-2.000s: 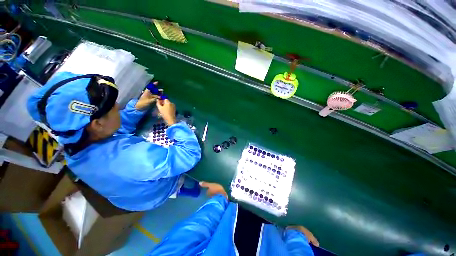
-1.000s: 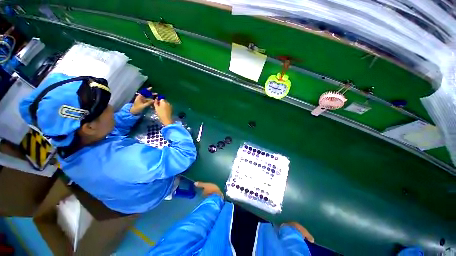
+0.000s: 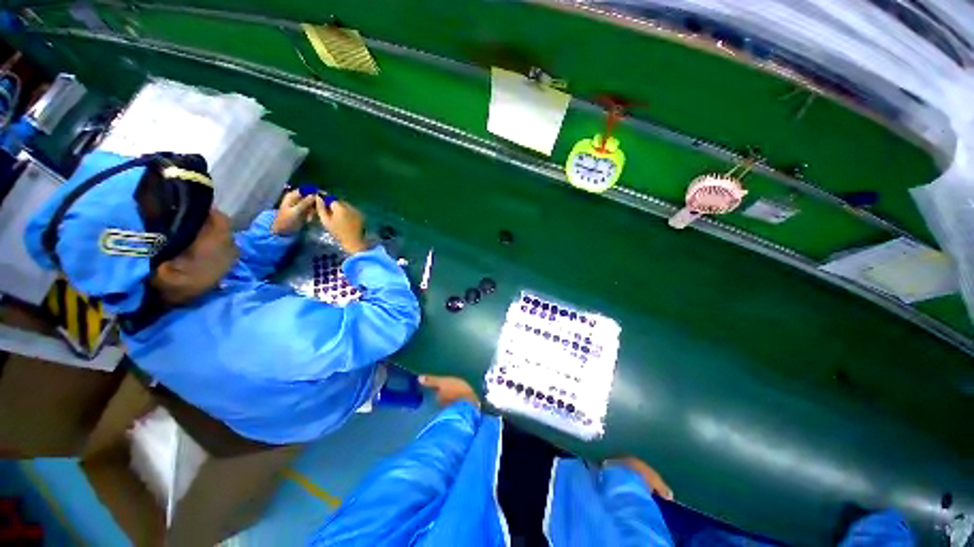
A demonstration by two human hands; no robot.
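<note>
A white square parts tray [image 3: 550,369] with rows of small dark discs lies on the green bench in front of me. My left hand [image 3: 450,389] rests at the bench's front edge, left of the tray; its fingers are partly hidden and I see nothing in it. My right hand [image 3: 643,475] is low at the bench edge, right of the tray, partly covered by the sleeve. Neither hand touches the tray. Three loose dark discs [image 3: 472,295] lie left of the tray, and another dark disc [image 3: 505,236] lies behind it.
A neighbour in a blue smock and cap [image 3: 267,321] works at left over a disc-filled tray [image 3: 333,280]. A whitish stick [image 3: 427,269] lies between us. A white tray stack [image 3: 203,134] is far left, an open cardboard box [image 3: 139,470] below. Another blue sleeve [image 3: 878,528] shows lower right.
The view has shifted slightly. The single disc behind the tray lies farther left than before. A blue sleeve has come in at the lower right. My hands have stayed nearly in place.
</note>
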